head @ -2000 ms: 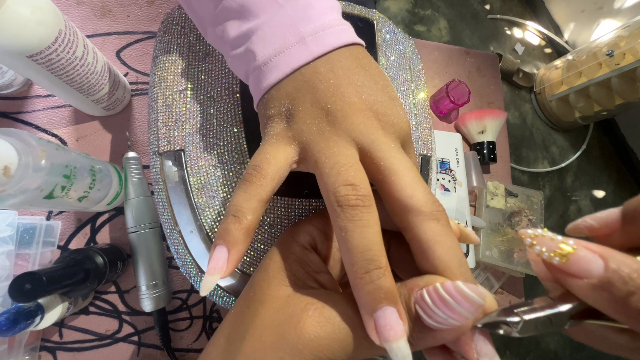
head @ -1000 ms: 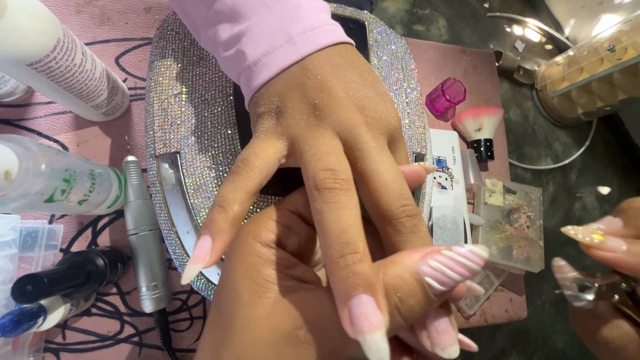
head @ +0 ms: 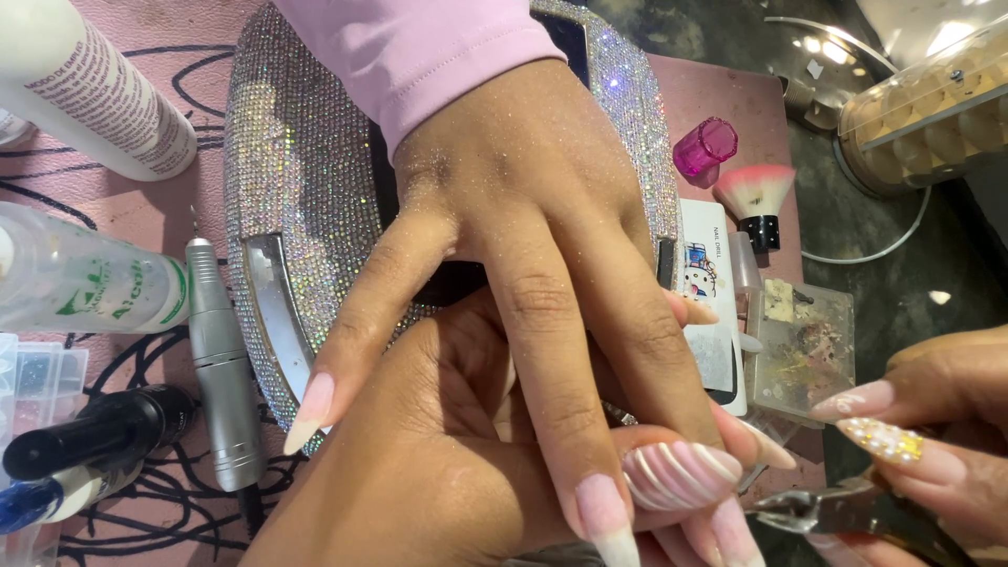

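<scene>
Another person's hand (head: 528, 220), dusted with fine powder and with a pink sleeve (head: 457, 55), reaches down over a rhinestone-covered nail lamp or dust collector (head: 307, 157). From below, my left hand (head: 441, 465) grips that hand's fingers; my thumb, its nail striped pink and white, presses near the tips. Parts of my fingers are hidden under it. At the lower right my right hand (head: 937, 441), with gold and pearl-like decoration on one nail, holds metal cuticle nippers (head: 819, 508). Their jaws point left, close to the held fingers but apart from them.
A nail drill handpiece (head: 216, 354), plastic bottles (head: 87, 276), a white bottle (head: 102, 94) and a dark polish bottle (head: 94, 429) stand or lie at left. Right of the device are a magenta plastic cup (head: 705, 150), a pink-tipped brush (head: 754, 197), a card (head: 713, 252) and a clear box (head: 803, 354).
My right hand with the nippers moved away to the right, then came back left toward the held fingers. My left thumb has shifted along them. The other person's hand remains over the device.
</scene>
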